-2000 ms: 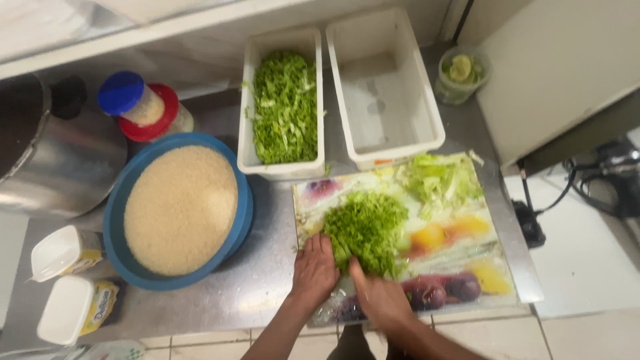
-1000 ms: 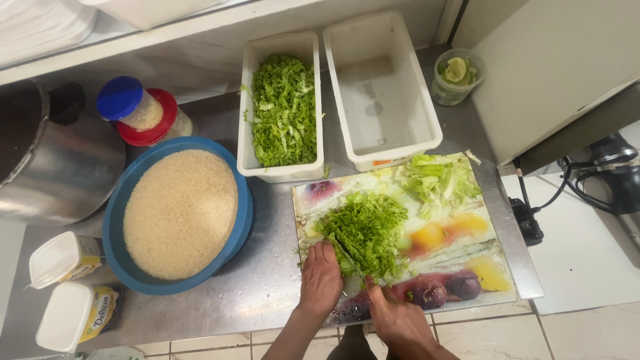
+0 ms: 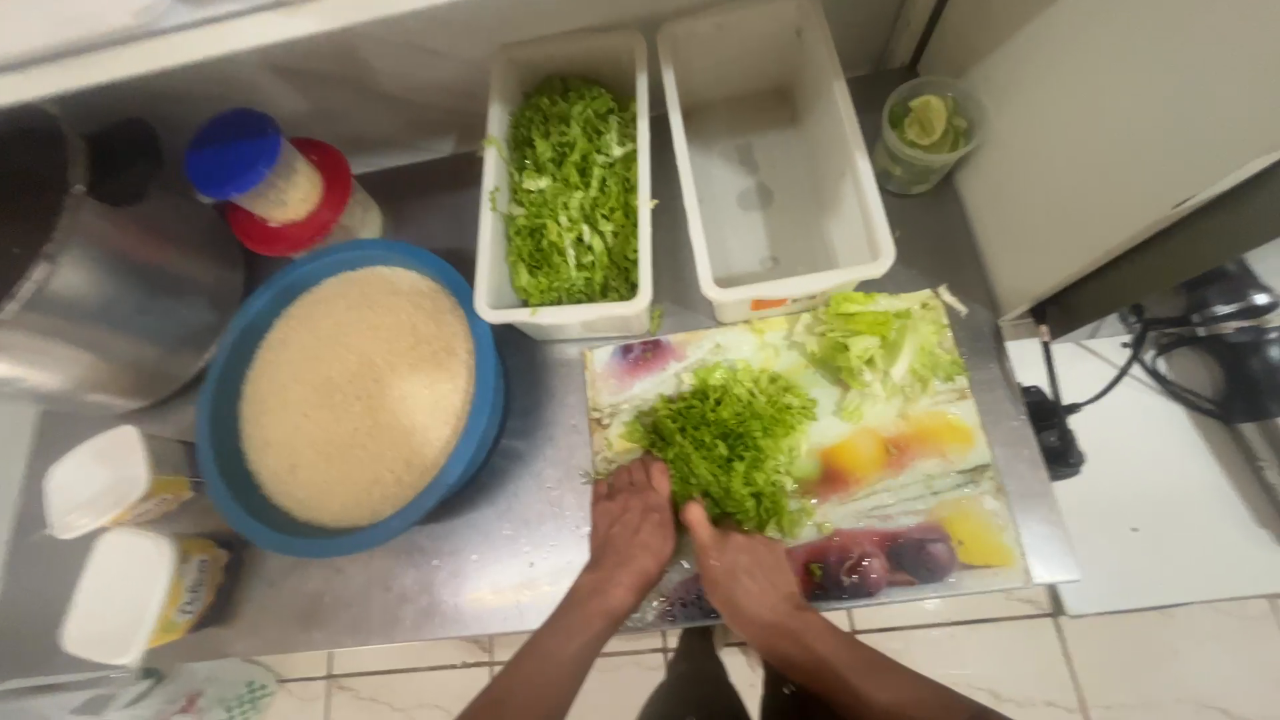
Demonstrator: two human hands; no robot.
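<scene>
Finely shredded lettuce [image 3: 735, 440] lies heaped on a glass cutting board [image 3: 900, 490] printed with fruit. My left hand [image 3: 632, 520] lies flat at the heap's lower left edge, fingers extended, holding nothing that I can see. Against the heap's lower edge is my right hand [image 3: 740, 570], its thumb up; whether a knife is in it is hidden. Coarser, paler lettuce pieces [image 3: 880, 350] sit at the board's upper right. Behind the board stand a white plastic bin [image 3: 642, 180] filled with shredded lettuce and an empty white plastic bin [image 3: 870, 220].
A blue basin [image 3: 487, 400] of pale grain stands left of the board. Beyond it are a large metal pot [image 3: 120, 290], lidded jars [image 3: 235, 155] and two white-lidded tubs [image 3: 118, 595]. A cup with cut limes [image 3: 925, 135] is at the back right. Black cables [image 3: 1105, 390] lie right of the counter.
A second ago a knife blade showed in the heap by my right hand; it is not visible now. My right hand has moved left, closer to my left hand.
</scene>
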